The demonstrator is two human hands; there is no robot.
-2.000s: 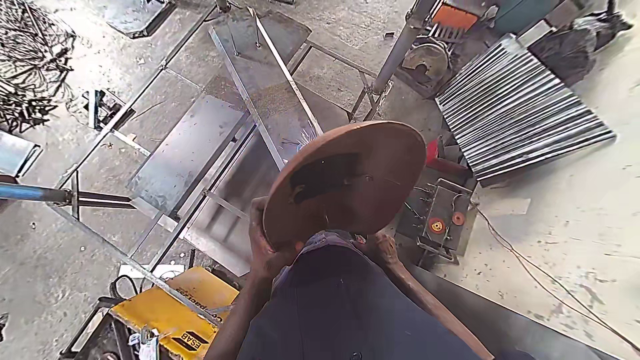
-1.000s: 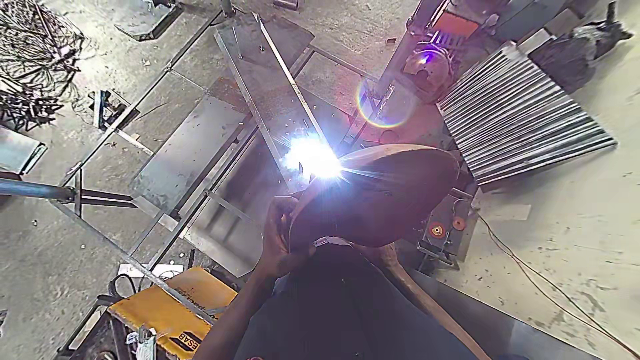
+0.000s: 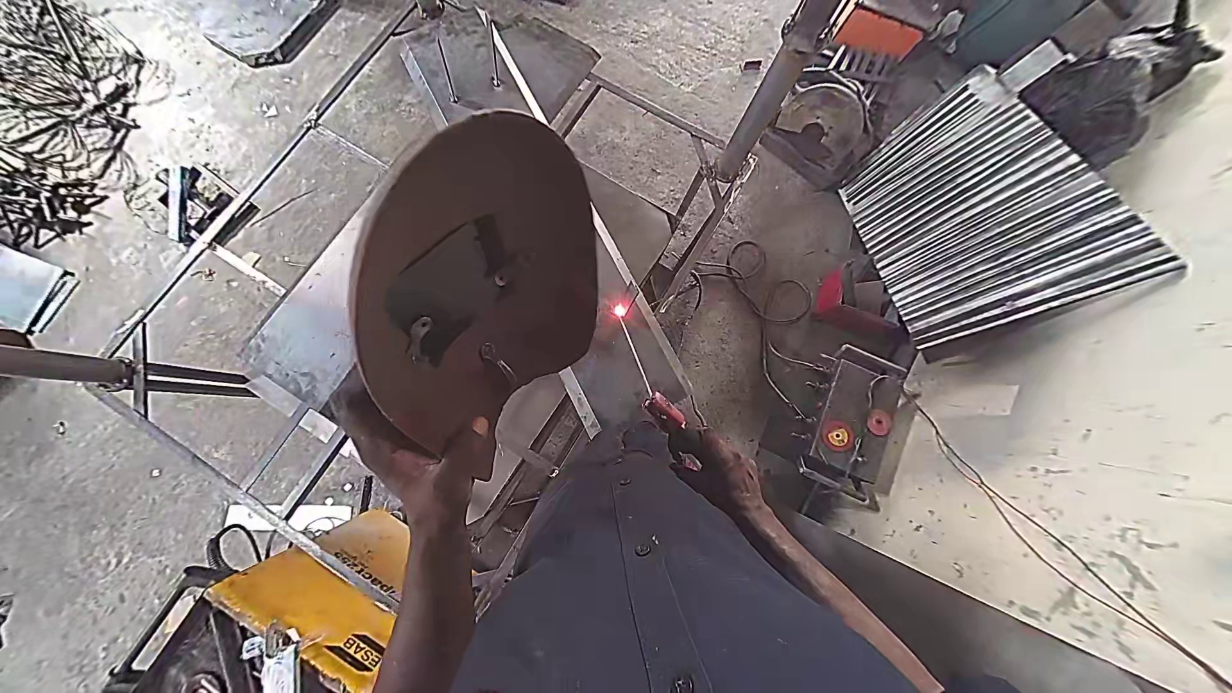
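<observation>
My left hand (image 3: 423,462) grips the lower edge of a brown welding face shield (image 3: 481,269), held up over the left part of the metal work. My right hand (image 3: 717,467) is closed around a red electrode holder (image 3: 664,411). A thin welding electrode (image 3: 636,356) runs up from the holder, its tip glowing red beside a long steel bar (image 3: 616,245). Below lie flat steel plates (image 3: 308,308) on a frame of steel bars (image 3: 250,491). The shield hides part of the plates and bars.
A yellow ESAB welding machine (image 3: 318,587) stands at the lower left. To the right are a stack of metal strips (image 3: 1011,212), a small metal stand with round discs (image 3: 857,423) and cables (image 3: 1011,520). Metal rods (image 3: 58,125) lie upper left. A steel post (image 3: 770,106) rises behind.
The bright welding arc seen one second ago is gone; only a red glow shows at the electrode tip. My left hand has moved the shield left, and my right hand and the holder have come into view.
</observation>
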